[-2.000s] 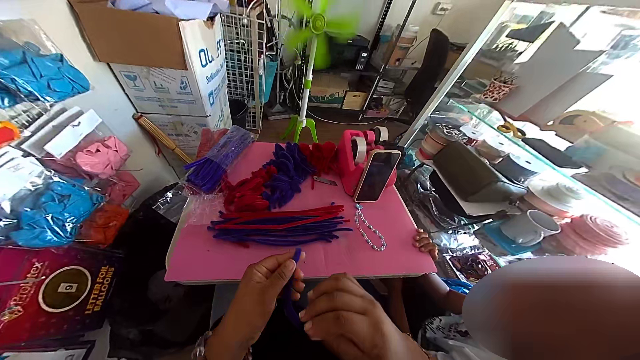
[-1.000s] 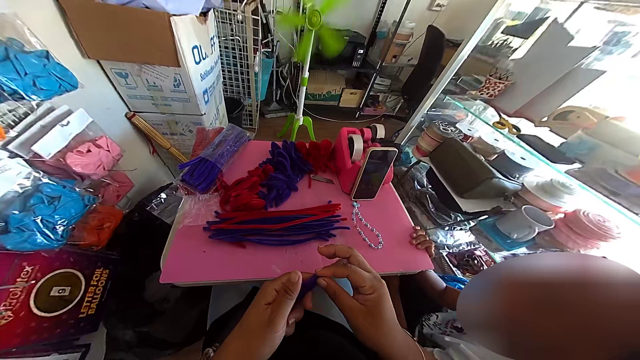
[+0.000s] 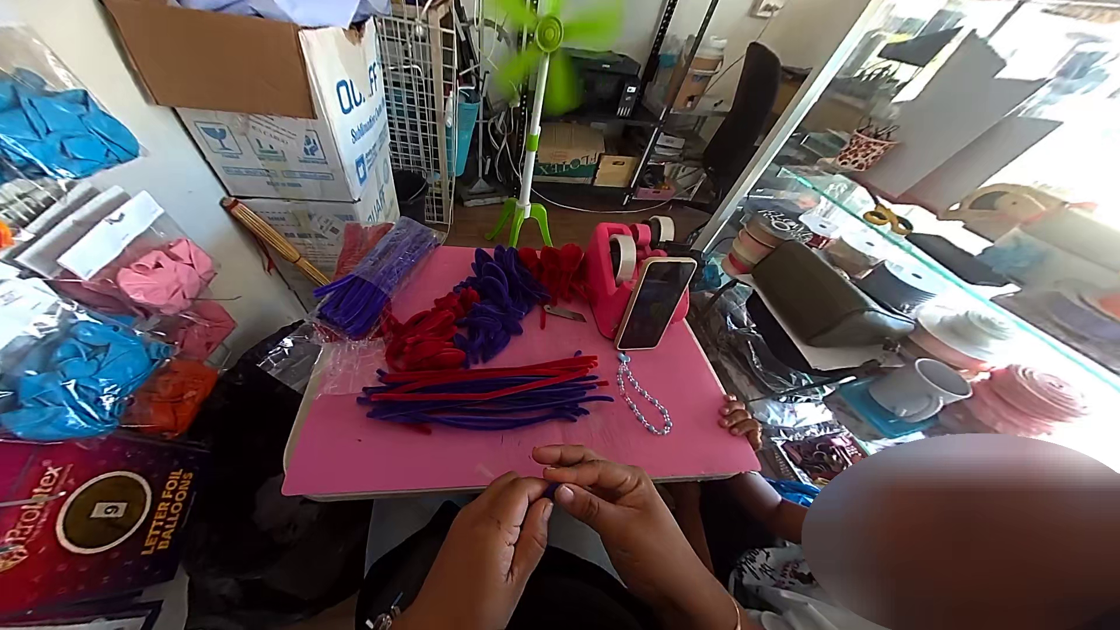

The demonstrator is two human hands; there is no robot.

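My left hand [image 3: 499, 534] and my right hand [image 3: 612, 516] meet at the near edge of the pink-topped table [image 3: 525, 455]. Between their fingertips is a small piece of dark blue pipe cleaner [image 3: 553, 491], mostly hidden by the fingers. Beyond them lies a bundle of straight blue and red pipe cleaners [image 3: 490, 394]. Behind that are piles of bent red loops [image 3: 424, 337] and blue loops [image 3: 499, 306], with more red loops [image 3: 556, 269] to their right. A plastic-wrapped bundle of pipe cleaners [image 3: 372, 280] rests at the back left corner.
A smartphone [image 3: 656, 302] with a beaded strap [image 3: 643, 398] leans on a pink tape dispenser [image 3: 604, 280]. A small metal tool [image 3: 564, 312] lies behind the bundle. Another person's hand [image 3: 741, 420] touches the right edge. Glass shelving [image 3: 875, 236] stands right, bagged balloons [image 3: 79, 367] hang left.
The blue pipe cleaner hung below my fingers two seconds ago; now only a small part shows between them. My hands have come together, with the right fingers over the piece.
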